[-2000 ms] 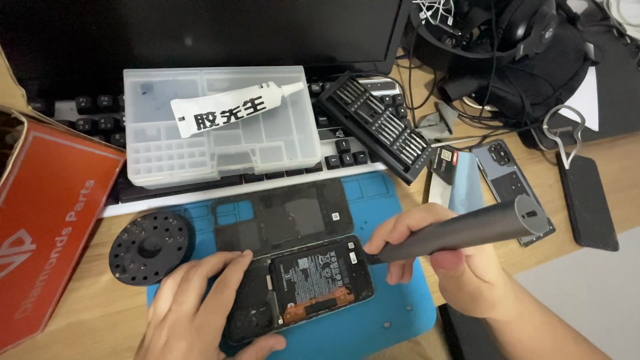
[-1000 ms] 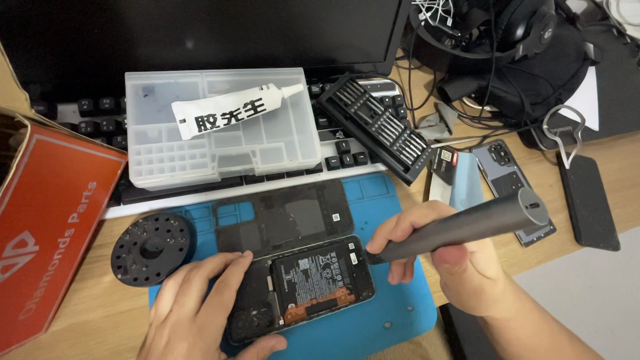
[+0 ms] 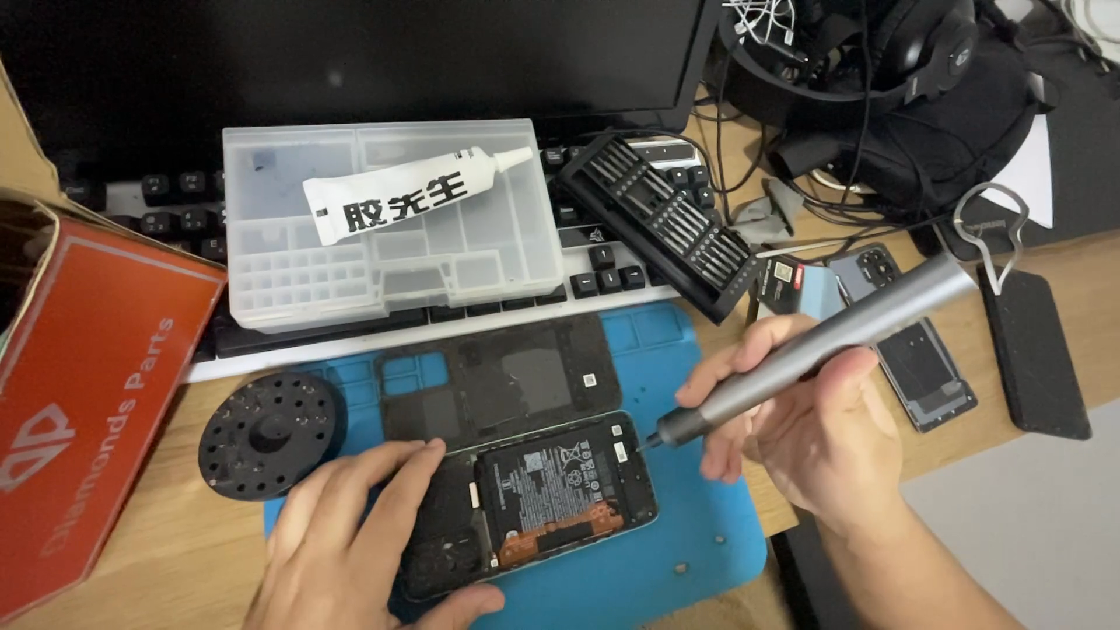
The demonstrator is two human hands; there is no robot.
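An opened smartphone (image 3: 560, 490), its battery and orange flex cable exposed, lies on a blue repair mat (image 3: 700, 542). My left hand (image 3: 350, 534) rests along the phone's left end, fingertips at the upper edge and thumb at the lower edge. A grey pen-shaped electric screwdriver (image 3: 814, 350) is in my right hand (image 3: 805, 420), its bit pointing down-left near the phone's right edge; whether the tip touches is unclear. The phone's detached back cover (image 3: 507, 376) lies just above it. A round black holder with holes (image 3: 271, 436) stands left of the mat.
A white tube (image 3: 402, 194) lies on a clear plastic organizer box (image 3: 534, 254) over the keyboard. A black bit case (image 3: 661, 227) leans beside it. An orange box (image 3: 105, 394) stands left. At right are another phone (image 3: 919, 359), a black slab (image 3: 1037, 350), cables and headphones (image 3: 936, 52).
My right hand has tilted the screwdriver more upright and shifted its tip from the phone's right end to just beyond the edge. The left hand stays at the phone.
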